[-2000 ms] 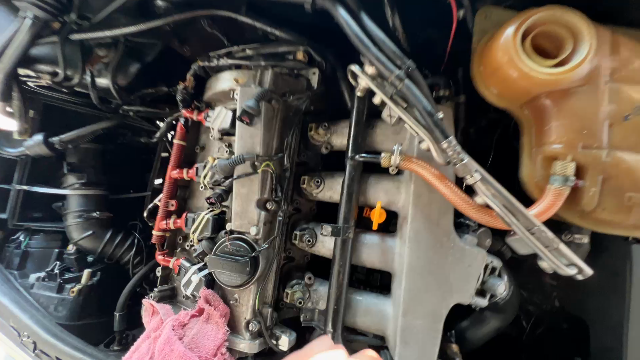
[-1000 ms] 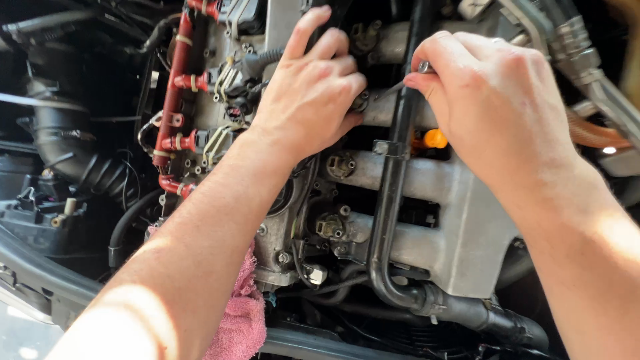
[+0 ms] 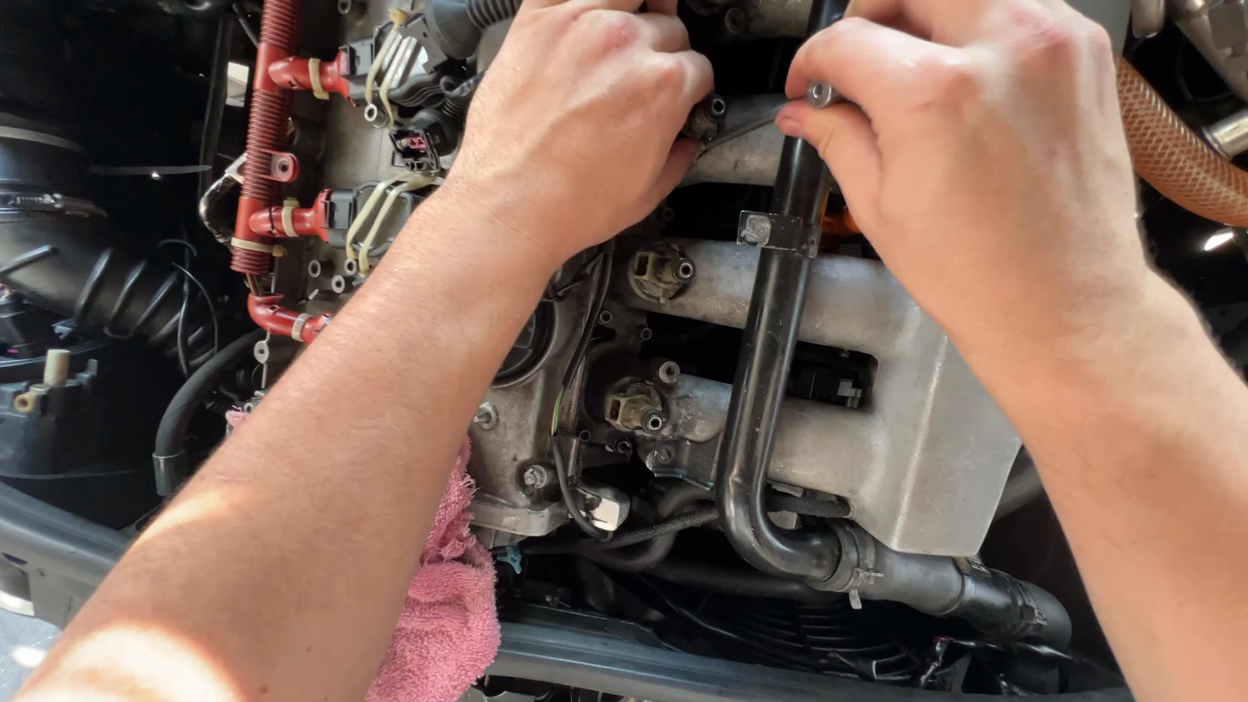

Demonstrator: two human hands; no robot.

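Note:
My right hand [image 3: 960, 127] pinches a thin metal tool [image 3: 746, 127] between thumb and forefinger, just right of a black metal coolant pipe [image 3: 770, 331]. The tool slants down left toward my left hand [image 3: 595, 107], which reaches over the engine beside a fuel injector partly hidden at the intake runner. The left fingertips are cut off or hidden, so what they hold cannot be told. Below the hands, two fuel injectors [image 3: 661, 272] [image 3: 636, 407] sit at the runners of the aluminium intake manifold [image 3: 936, 429].
A red wiring conduit [image 3: 263, 146] runs down the left of the engine. A pink cloth [image 3: 444, 604] hangs over the front edge. A braided orange hose [image 3: 1180, 146] lies at the right, and a black corrugated intake hose [image 3: 107, 283] at the left.
Both hands have come into view over the engine since the oldest frame, the right one with the thin tool. The view has moved closer. Over the last second the hands stay near the same injector.

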